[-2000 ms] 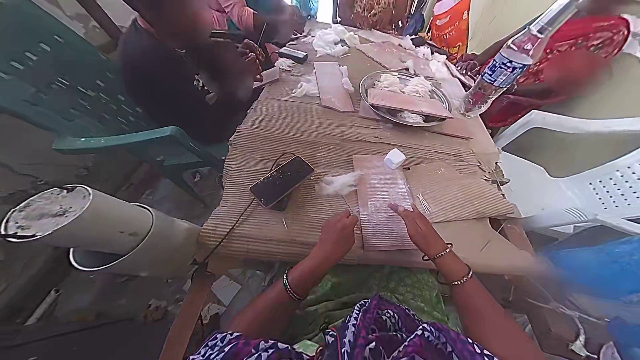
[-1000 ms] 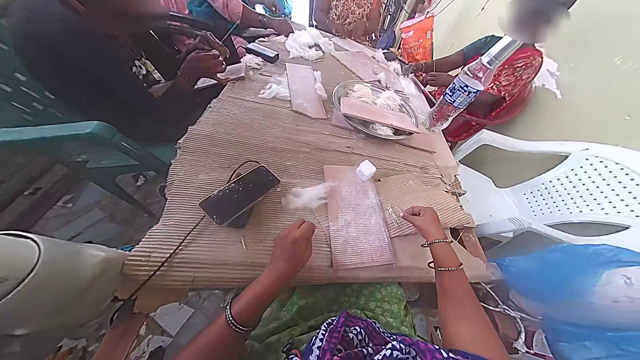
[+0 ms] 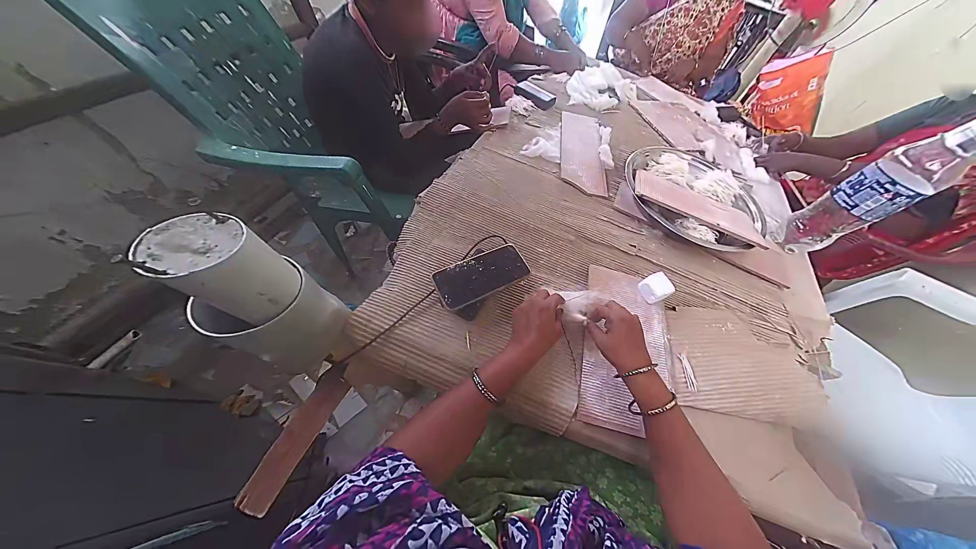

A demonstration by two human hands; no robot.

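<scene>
Both my left hand (image 3: 538,322) and my right hand (image 3: 616,332) pinch a tuft of white cotton fibre (image 3: 581,303) stretched between their fingertips. Under my right hand lies a pale pink ridged board (image 3: 621,389), with a small white block-like piece (image 3: 656,287) at its upper right edge. A few thin white sticks or wicks (image 3: 687,371) rest on the corrugated cardboard right of the board. A dark-screened phone (image 3: 481,277) with a cable lies to the left of my hands, on top of another dark object.
Corrugated cardboard (image 3: 488,206) covers the table. Farther back are a steel plate (image 3: 642,214) of white wicks with a board across it, another board (image 3: 583,152), cotton (image 3: 594,86) and a plastic bottle (image 3: 877,191). Co-workers sit around; a green chair (image 3: 282,156) and pale cylinders (image 3: 259,305) stand left.
My hands have come together and now hold the cotton tuft, which lay loose on the cardboard beside the board in the earlier frames. The view has swung to the left.
</scene>
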